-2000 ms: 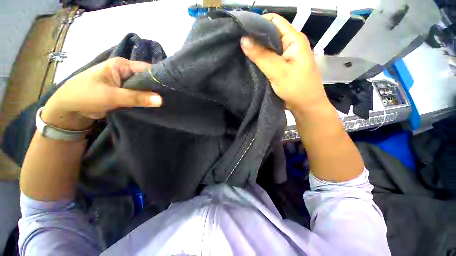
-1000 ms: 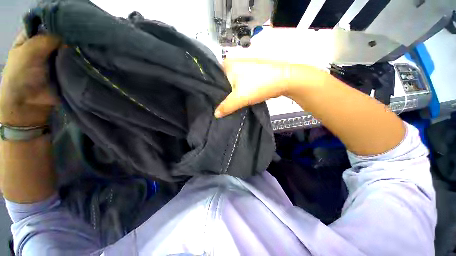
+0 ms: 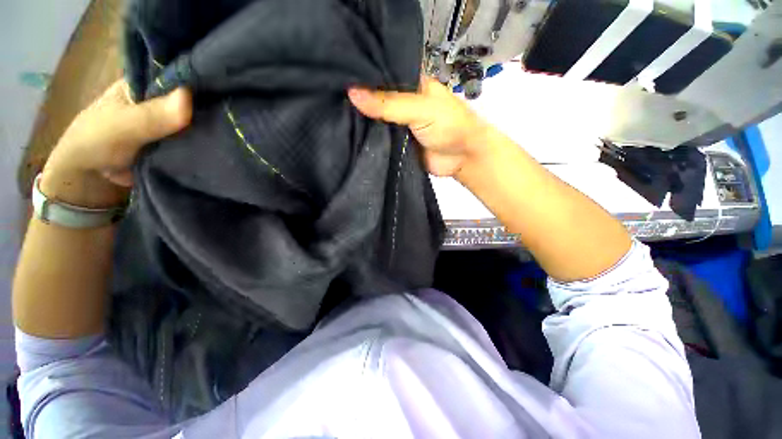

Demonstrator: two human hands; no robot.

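Note:
A dark grey garment (image 3: 283, 206) is held up in front of my chest, bunched and folded. A yellowish stitched seam (image 3: 249, 144) shows on its middle, and a pale dashed seam runs down its right part. My left hand (image 3: 116, 137) grips the garment's left side, thumb on top, fingers partly hidden. My right hand (image 3: 433, 124) grips its upper right side, thumb on the cloth, fingers partly hidden behind it.
The sewing machine's needle area (image 3: 467, 69) is just beyond my right hand. Small dark cut parts (image 3: 664, 176) lie right of it, near an accessory tray (image 3: 733, 184). A printed scale (image 3: 489, 234) edges the white table. Dark garments and blue cloth are at lower right.
Since one second ago, my left hand has moved right and my right hand slightly up and right. The garment has been lifted and refolded between them, with its yellowish seam now nearer the middle.

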